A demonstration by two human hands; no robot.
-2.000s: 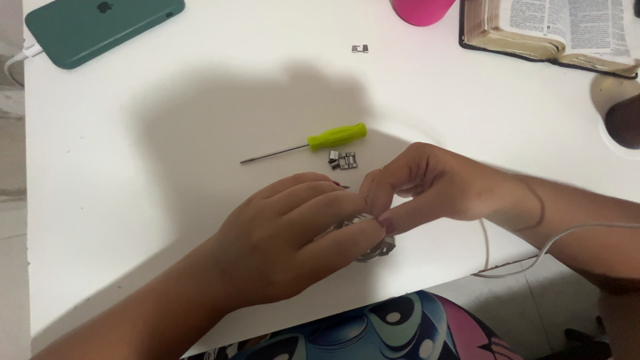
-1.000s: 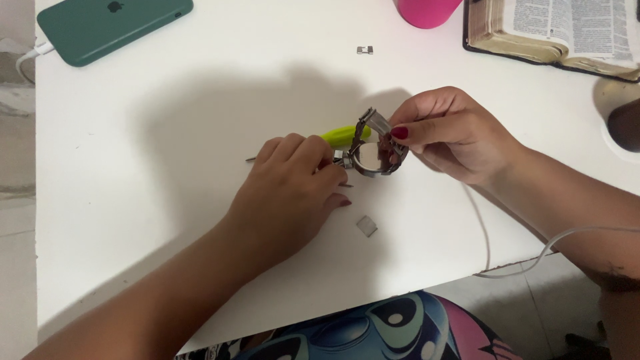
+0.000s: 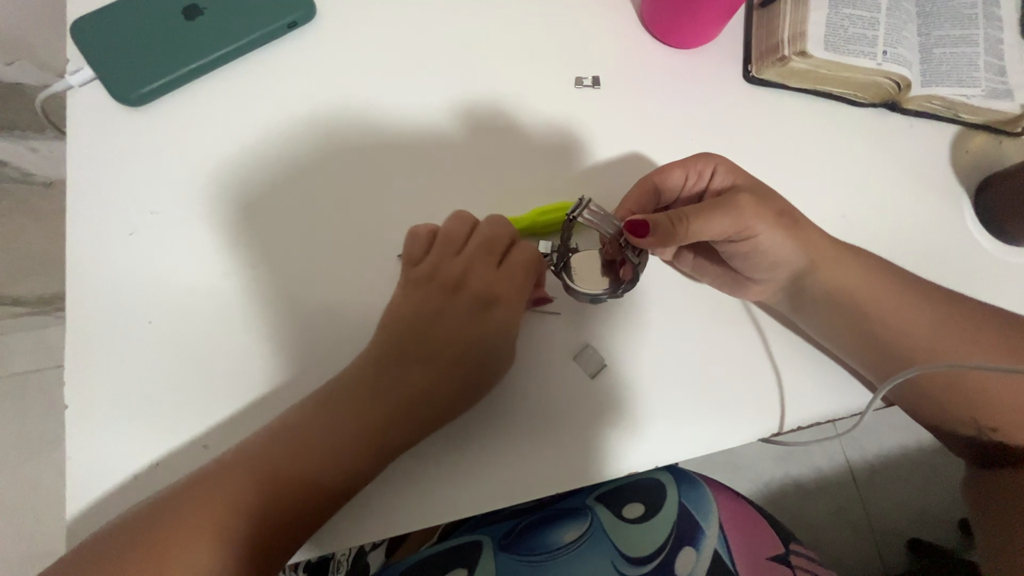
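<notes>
A metal wristwatch with its bracelet stands on the white table, its case back showing. My right hand pinches the bracelet between thumb and fingers. My left hand lies just left of the watch, knuckles up; its fingertips are mostly hidden, and whether they hold something cannot be told. A thin metal pin shows beside the left thumb. Behind the left hand lies a screwdriver with a yellow-green handle, its shaft mostly covered. A small metal bracelet piece lies below the watch, and another metal link lies farther back.
A phone in a green case with a white cable is at the back left. A pink cup and an open book are at the back right. A pale cable crosses near my right forearm and the table's front edge.
Two seconds ago both hands were together nearer the front edge, around a metal object. The hands have since moved apart, my left over the screwdriver; the bracelet piece below the watch has come into view.
</notes>
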